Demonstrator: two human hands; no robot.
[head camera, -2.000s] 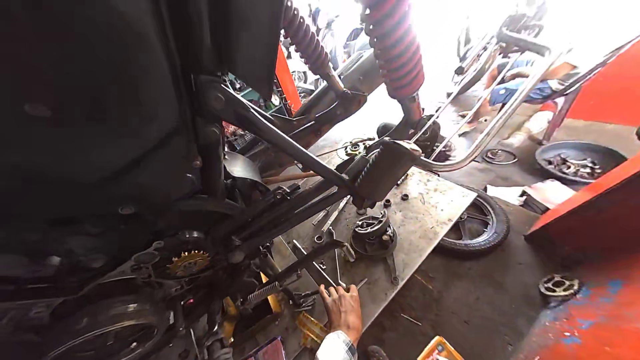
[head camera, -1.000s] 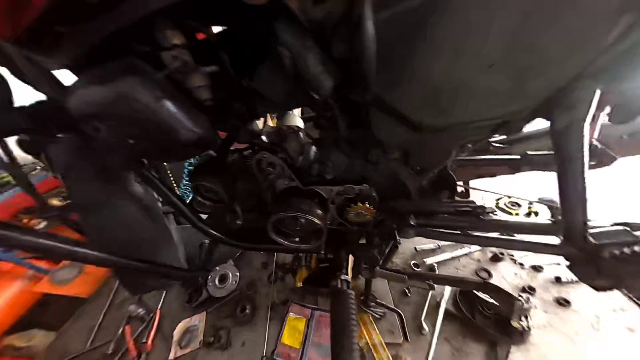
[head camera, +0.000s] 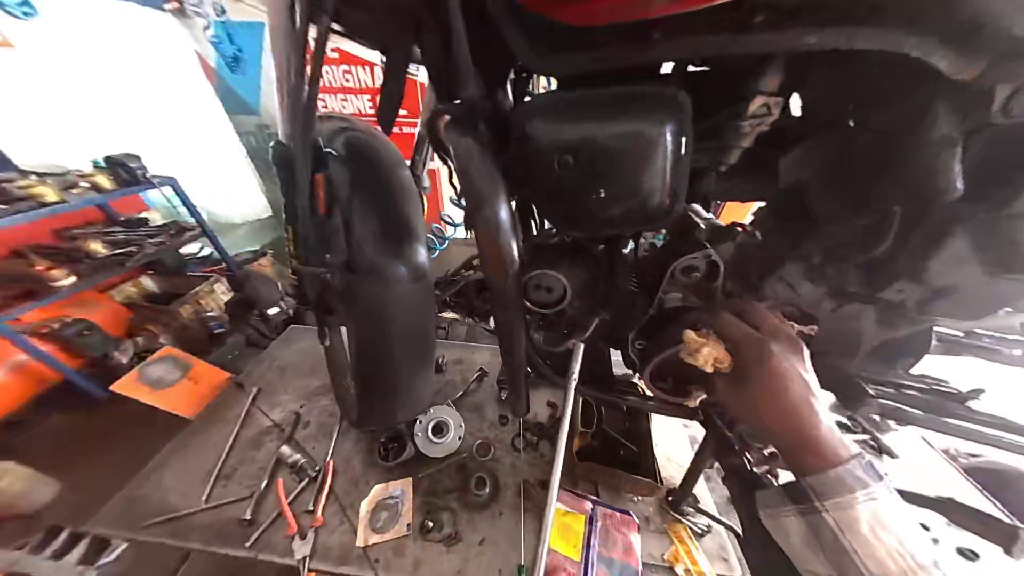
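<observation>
My right hand (head camera: 764, 376) reaches in from the lower right, with a light-coloured sleeve at the wrist. Its fingers hold a crumpled yellowish cloth or foam wad (head camera: 706, 352) at the round opening of the engine case (head camera: 668, 372) on a motorcycle. Part of the opening is hidden behind the hand and wad. Left of it are a round engine cover (head camera: 546, 290) and the black down tube of the frame (head camera: 500, 232). A long metal rod (head camera: 560, 456) slants up toward the engine. My left hand is not in view.
The front wheel's mudguard (head camera: 384, 280) hangs over a metal platform (head camera: 320, 352). On the platform lie red-handled pliers (head camera: 308, 520), rods, a round metal hub part (head camera: 439, 430), rings and a gasket packet (head camera: 385, 512). A blue-framed shelf (head camera: 192, 216) with parts stands left.
The view has swung widely toward the motorcycle's front. No hand showed one second ago; now my right hand is at the engine case with the yellowish wad.
</observation>
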